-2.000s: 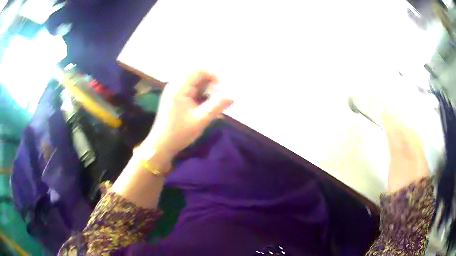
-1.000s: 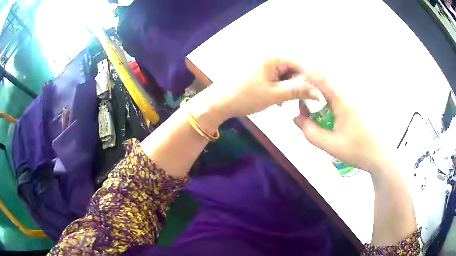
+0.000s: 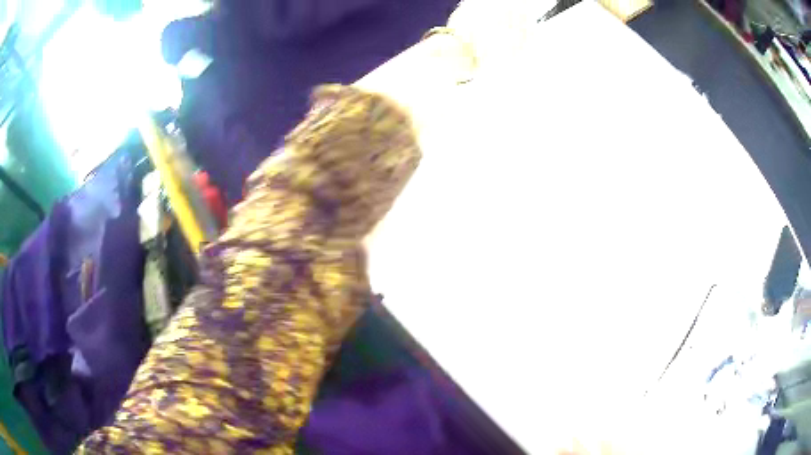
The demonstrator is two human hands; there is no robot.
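Note:
My left arm in a yellow and purple patterned sleeve reaches up across the view. My left hand (image 3: pixel 500 25) is at the top edge, over the far side of the white table top (image 3: pixel 551 213). It is washed out by glare and partly cut off, so its fingers and anything in them cannot be made out. A faint skin-toned patch at the bottom edge may be my right hand (image 3: pixel 589 447); it is almost wholly cut off. A thin dark tool (image 3: pixel 689 336) lies at the right of the table.
Dark purple cloth (image 3: pixel 293 53) lies beyond the table's left edge. At left are a yellow tube (image 3: pixel 174 187), a red item (image 3: pixel 210 197), a grey metal piece (image 3: pixel 156 284) and hanging purple pieces (image 3: pixel 107 311). Small blurred items lie at far right.
My left hand has moved up and away from my right hand to the top edge. My right hand has dropped almost out of view. The small green and white item no longer shows.

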